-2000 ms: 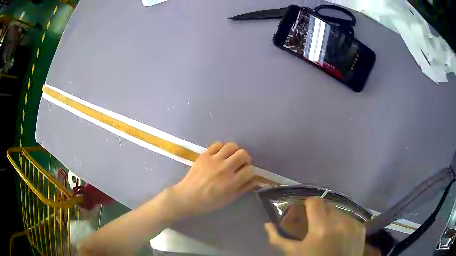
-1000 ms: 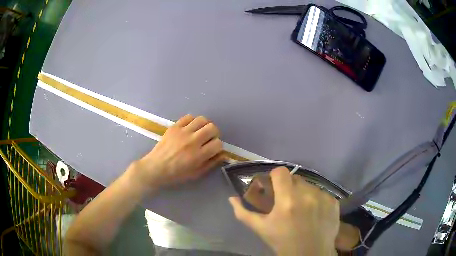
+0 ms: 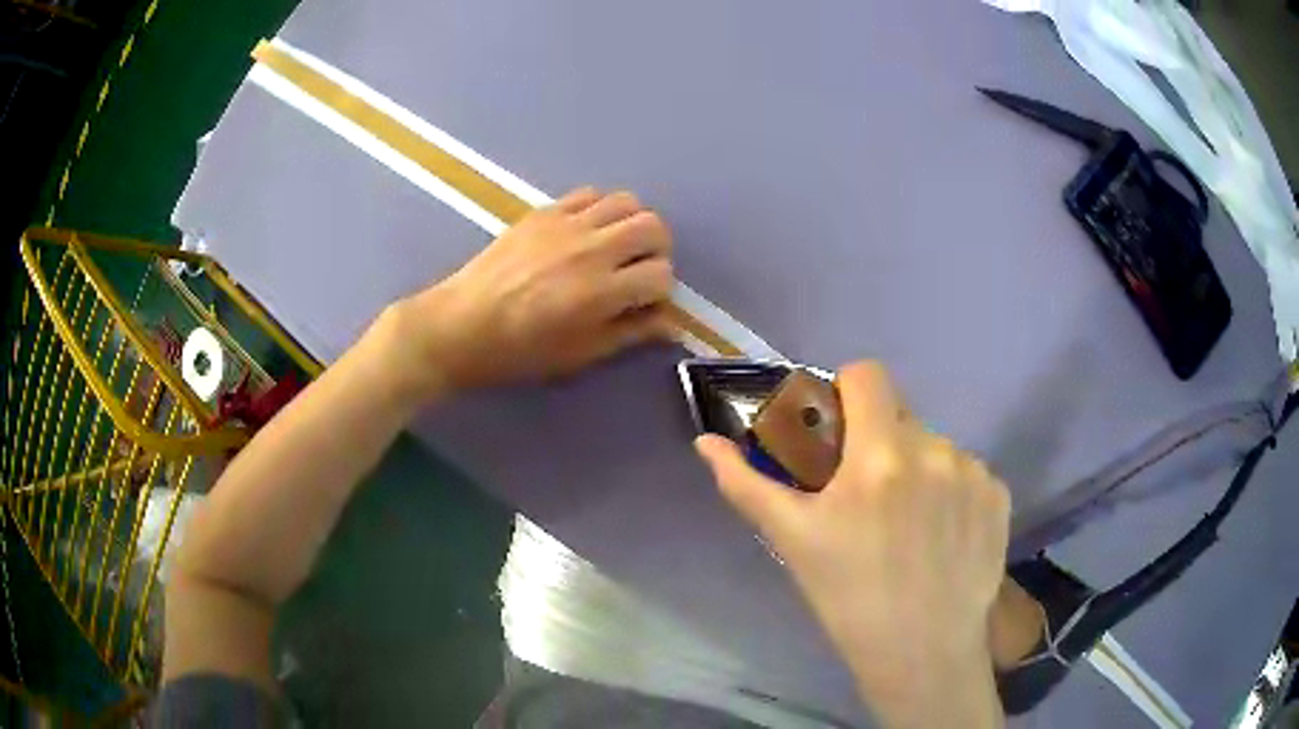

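A long white fabric strip [image 3: 378,144] lies diagonally across the padded table, with a tan template strip [image 3: 428,155] along its middle. My left hand [image 3: 549,292] is curled over the strip, fingers gripping it; the part beneath is hidden. My right hand [image 3: 890,534] holds the steam iron [image 3: 808,427] by its brown handle. The iron's pointed tip faces left, just below the strip and short of my left hand. The strip is hidden behind the iron and shows again at lower right.
Black scissors [image 3: 1047,114] lie partly under a phone [image 3: 1151,264] at the right. White strips [image 3: 1140,71] lie at the upper right edge. The iron's hose and cable [image 3: 1182,548] trail right. A yellow wire basket [image 3: 86,427] stands left. White cloth [image 3: 584,605] is at the near edge.
Both hands and the iron have moved along the strip towards its far left end. The camera view has shifted and turned, so the phone and scissors appear further right.
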